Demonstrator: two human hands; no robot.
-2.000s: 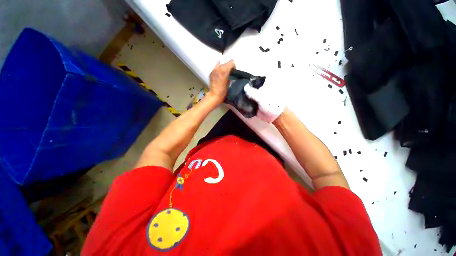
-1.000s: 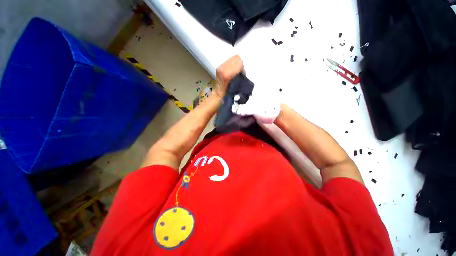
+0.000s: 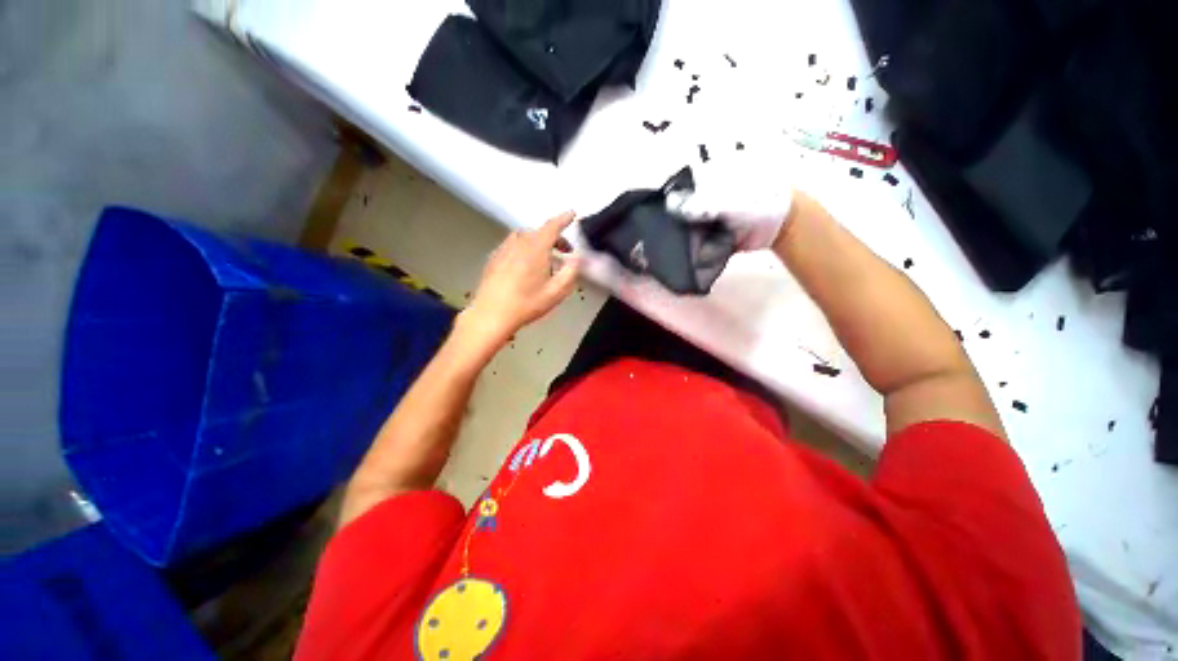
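Observation:
A crumpled black sewn piece (image 3: 659, 243) lies at the table's near edge, partly opened, with a small light mark on it. My right hand (image 3: 739, 213), in a white glove, holds its right side; the fingertips are partly hidden by the cloth and blend with the white table. My bare left hand (image 3: 523, 274) is just left of the piece, fingers apart, its fingertips close to the cloth but not gripping it.
Flat black pieces (image 3: 485, 88) with a white mark lie at the table's far left edge. Red thread snips (image 3: 859, 150) lie beside a large black heap (image 3: 1021, 168) on the right. Black offcuts dot the white table (image 3: 904, 387). A blue bin (image 3: 278, 387) stands on the floor at left.
My left hand has let go of the black piece and moved left and down. My right hand has moved right and up with the piece, which is more spread out. The view has shifted.

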